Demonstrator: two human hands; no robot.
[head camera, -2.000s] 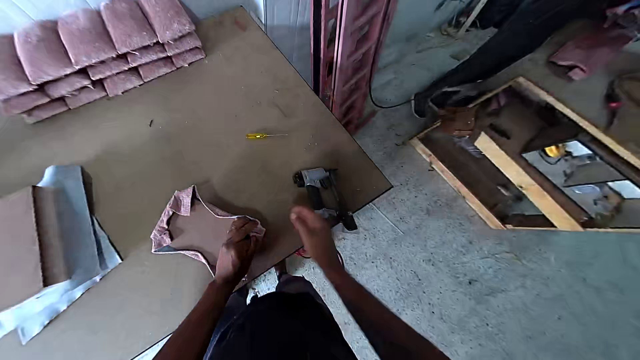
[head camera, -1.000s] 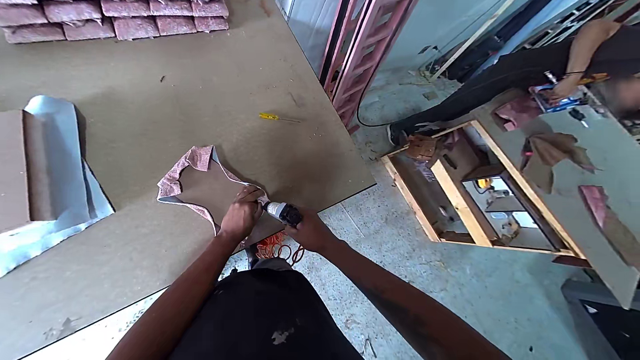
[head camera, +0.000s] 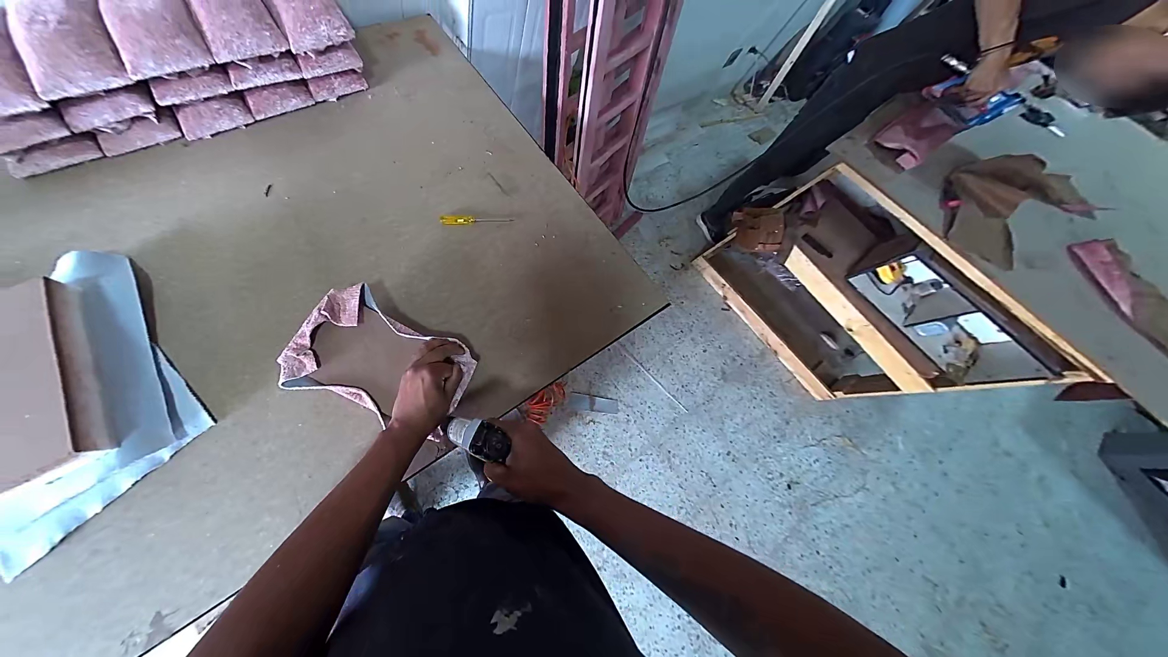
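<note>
My left hand (head camera: 427, 388) presses on the right edge of a board piece (head camera: 365, 351) whose rim is wrapped in pink and white fabric (head camera: 306, 351). In my right hand (head camera: 532, 464) is a pneumatic staple gun (head camera: 481, 440), its nose close to the piece's lower right edge beside my left hand. Whether the nose touches the fabric is hidden. A yellow-handled screwdriver (head camera: 458, 220) lies on the board tabletop, above and to the right of the piece.
Pink padded cushions (head camera: 164, 41) are stacked at the upper left. Grey-blue fabric (head camera: 137, 356) lies under a brown panel (head camera: 32, 383) at left. An orange coiled hose (head camera: 546, 401) hangs by the table edge (head camera: 584, 354). A person (head camera: 990, 73) works at another table near a wooden frame (head camera: 858, 319).
My right hand took hold of the staple gun, which lay on the table two seconds ago, and brought it to the piece. Since one second ago it has moved down along the piece's edge.
</note>
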